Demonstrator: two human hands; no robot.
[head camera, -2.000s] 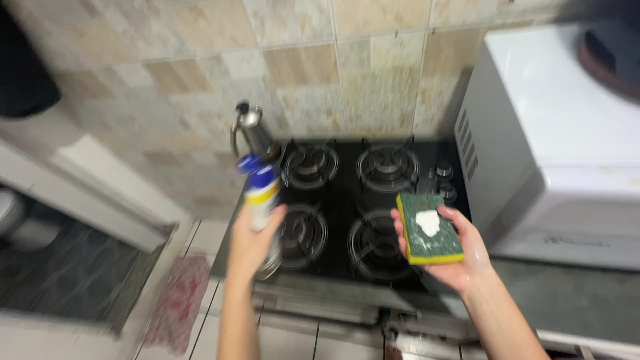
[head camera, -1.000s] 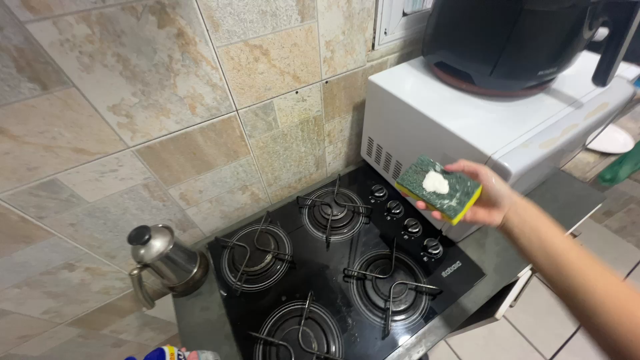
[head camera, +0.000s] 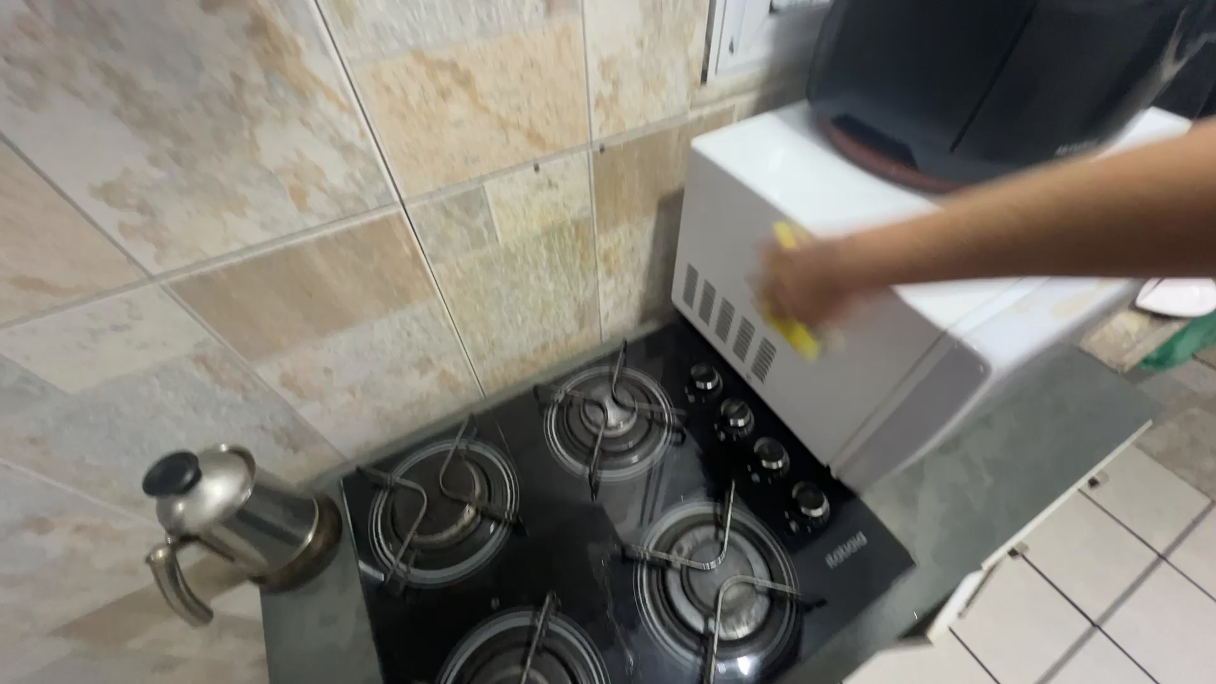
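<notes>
My right hand (head camera: 807, 285), blurred, grips a yellow and green sponge (head camera: 796, 332), of which mostly the yellow edge shows. Hand and sponge are in front of the vented side of the white microwave oven (head camera: 741, 247); whether the sponge touches that side I cannot tell. Below lies the black glass gas cooktop (head camera: 598, 532) with its burners, wire pan supports and a row of knobs (head camera: 768, 458) beside the microwave. My left hand is out of view.
A steel moka pot (head camera: 237, 513) stands on the counter left of the cooktop. A black appliance (head camera: 959, 85), probably an air fryer, sits on the microwave. Behind is the tiled wall (head camera: 494, 237); grey counter (head camera: 1007, 446) and floor tiles show at the right.
My right hand has turned the sponge from lying face up to standing on edge by the microwave's side. My left hand and the bottle it held two seconds ago are out of view. The view has shifted.
</notes>
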